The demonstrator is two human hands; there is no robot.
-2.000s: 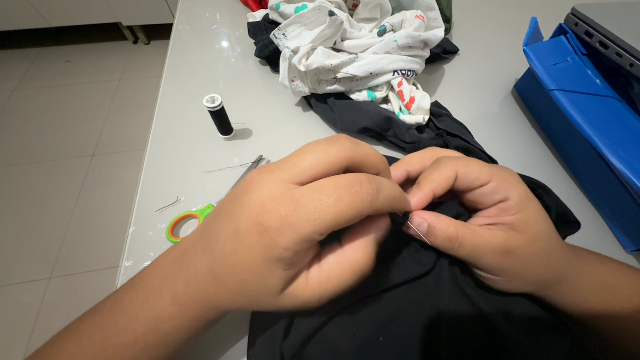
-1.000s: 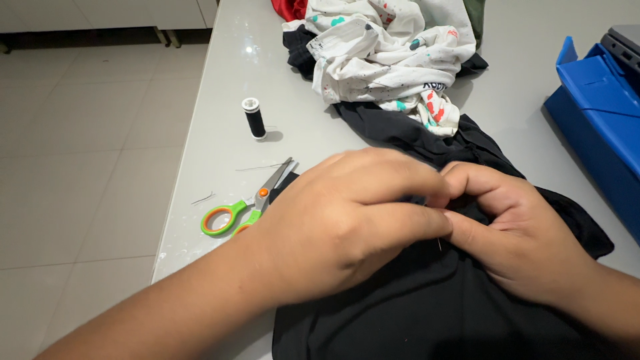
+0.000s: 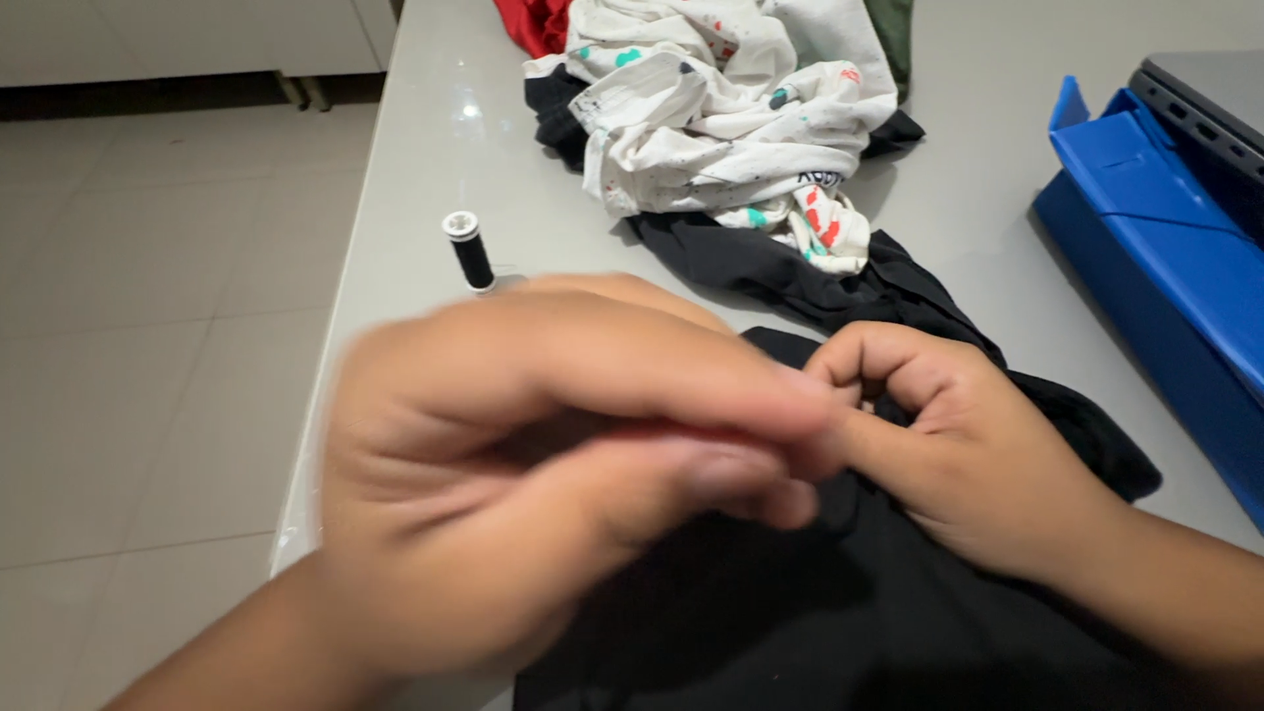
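My left hand is raised over the black cloth, blurred, its thumb and fingertips close together; whether a needle or thread is between them cannot be seen. Just beyond its fingertips, my right hand pinches the black cloth between thumb and curled fingers. A spool of black thread stands on the table behind my left hand. The scissors are hidden from view now.
Crumpled white printed cloth lies at the back with red cloth and dark green cloth. On the right is a blue folder box with a grey laptop on it. The table edge runs along the left.
My left hand has lifted up toward the camera and now covers the place where the green-handled scissors lay. My right hand keeps its pinch on the black cloth.
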